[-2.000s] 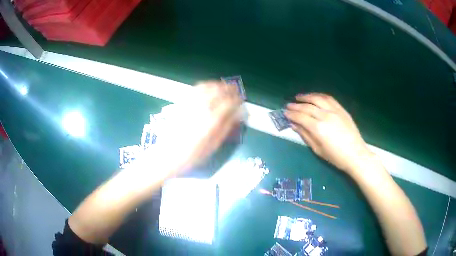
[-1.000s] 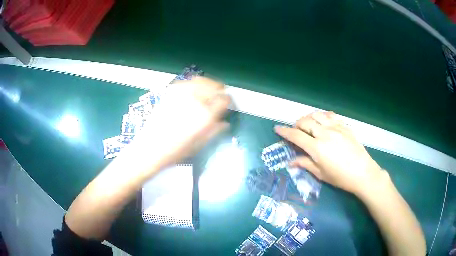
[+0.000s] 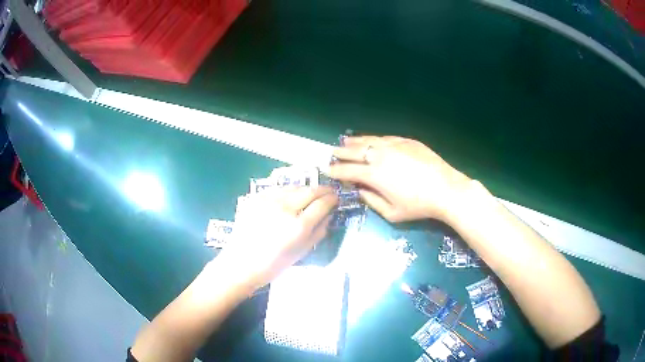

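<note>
My left hand [image 3: 297,219] is over the board pile [image 3: 283,178], with its fingertips against some circuit boards. My right hand [image 3: 389,177] reaches across to meet it, its fingers on small circuit boards [image 3: 349,200] between the two hands. The exact grip of each hand is hidden by fingers and glare. The board pile spreads in overlapping steps on the left, with one board [image 3: 218,233] at its lower left end. The white pad [image 3: 305,311] lies below my left hand. The orange tweezers [image 3: 472,331] lie among boards at the lower right.
More circuit boards lie at the lower right, one near my right forearm [image 3: 458,252] and one further down [image 3: 486,304]. A white strip [image 3: 205,131] crosses the green bench. A red stack [image 3: 152,35] stands at the upper left. Lamp glare covers parts of the bench.
My right hand has moved left and up from the lower right boards to meet my left hand at the pile. Boards at the lower right lie differently, and the tweezers show again.
</note>
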